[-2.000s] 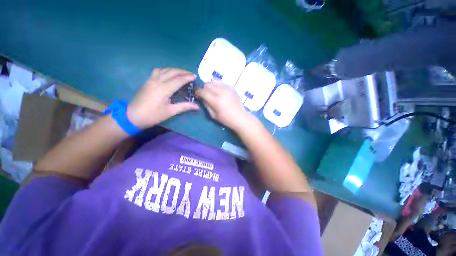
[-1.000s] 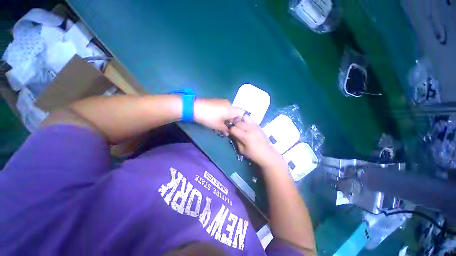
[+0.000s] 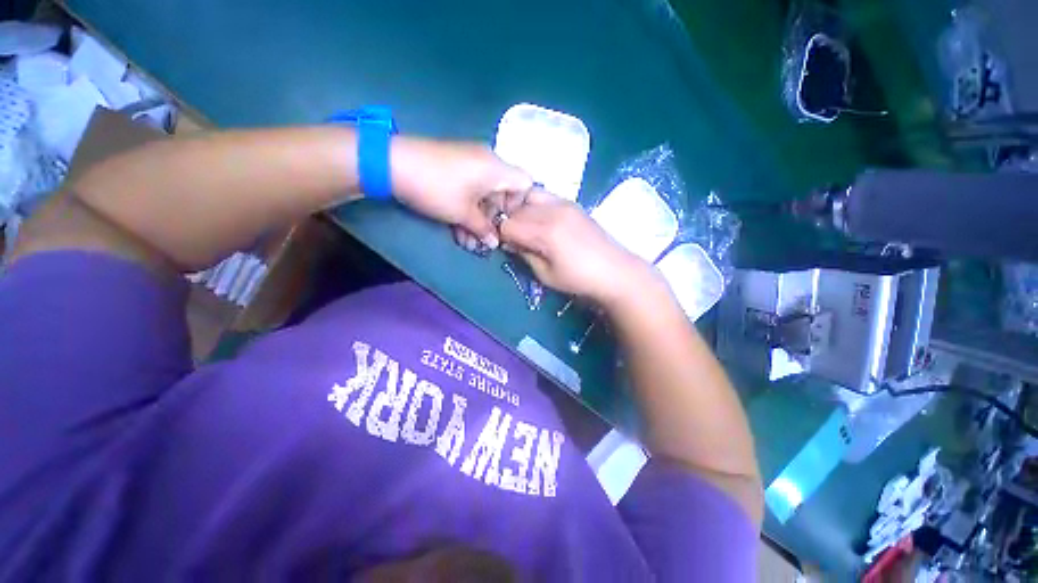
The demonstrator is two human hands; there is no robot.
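My left hand point(image 3: 461, 188), with a blue band on its wrist, and my right hand point(image 3: 563, 241) meet at the bench's near edge. Their fingers pinch a small dark and silvery part point(image 3: 499, 214), mostly hidden by the fingers; what it is cannot be told. Thin wired pieces point(image 3: 524, 285) lie on the mat just below the hands. Three white housings stand in a slanting row: one point(image 3: 543, 146) behind my hands, one point(image 3: 637, 216) right of them, and one point(image 3: 691, 279) partly behind my right forearm.
A dark grey electric screwdriver point(image 3: 945, 211) points left above the silver screw feeder point(image 3: 848, 325) at right. A teal item point(image 3: 810, 465) lies below the feeder. A dark-filled housing in clear plastic point(image 3: 822, 77) is at the upper right. A carton of white pieces point(image 3: 91, 85) is at left.
Two seconds ago my hands were apart around a dark piece; now their fingers meet closely. Since one second ago, the view has shifted, and the screwdriver shows clearly at right.
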